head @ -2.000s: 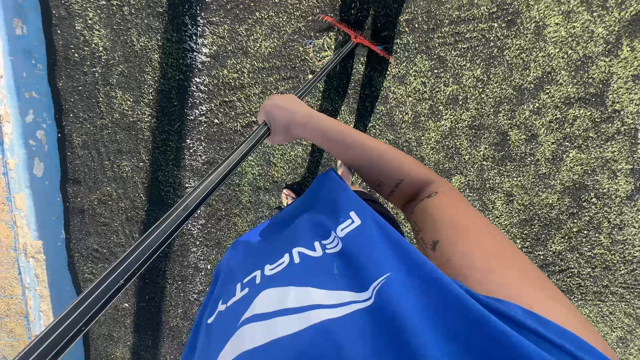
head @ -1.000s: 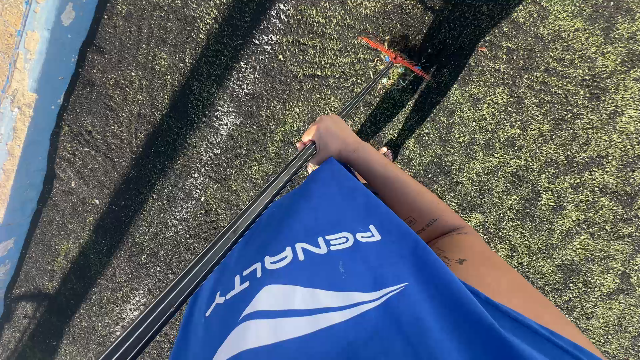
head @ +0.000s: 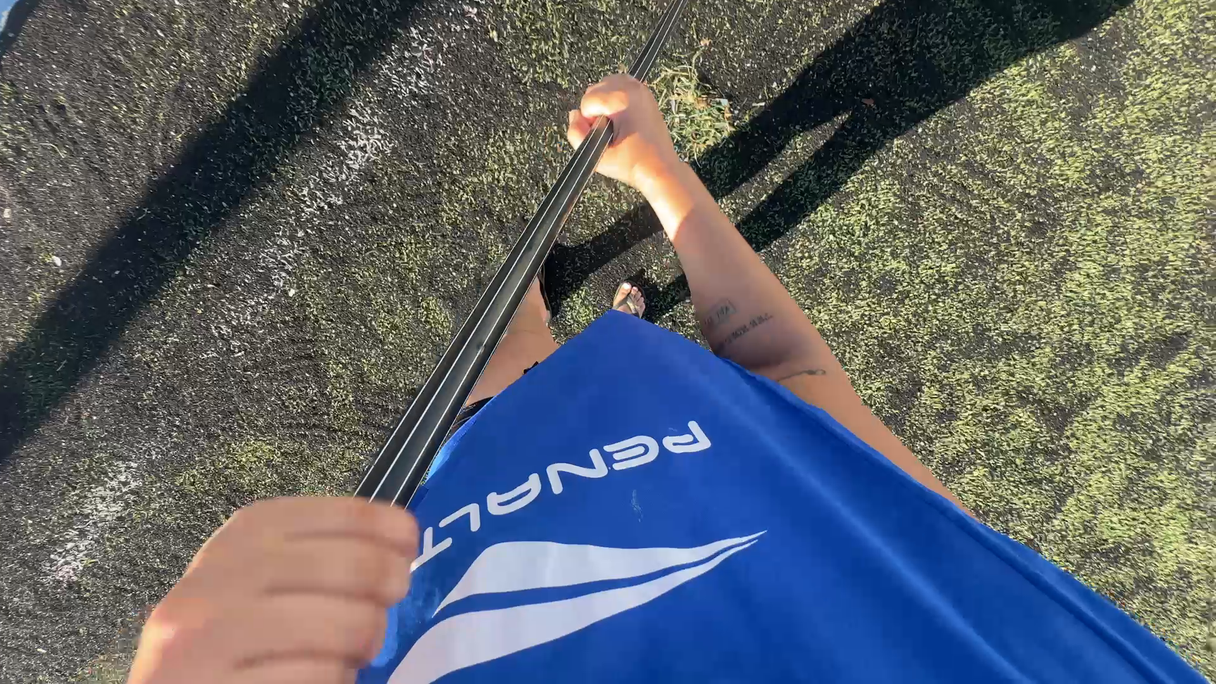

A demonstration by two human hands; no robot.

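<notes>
A long black pole with pale lengthwise stripes [head: 494,299] slants from the lower left to the top edge, where its far end leaves the view. My right hand [head: 627,123] is closed around the pole near the top, with the tattooed forearm reaching in from the right. Lower on the left, my left hand [head: 285,579], slightly blurred, wraps the near part of the pole, its fingers over it beside my blue shirt. Just right of my right hand, a loose clump of dry grass or fibers [head: 693,109] lies on the ground. The tool's head is out of view.
Worn artificial turf [head: 997,313], dark and granular at left and greener at right, covers the ground. A faded white line [head: 323,190] crosses it beside a long shadow. My sandaled foot [head: 629,299] shows beyond the shirt hem. A blue edge [head: 19,11] touches the top left corner.
My left hand has come into view on the pole. The red rake-like head, visible in both earlier frames, is now out of view. The view has shifted, with the blue-painted edge mostly gone.
</notes>
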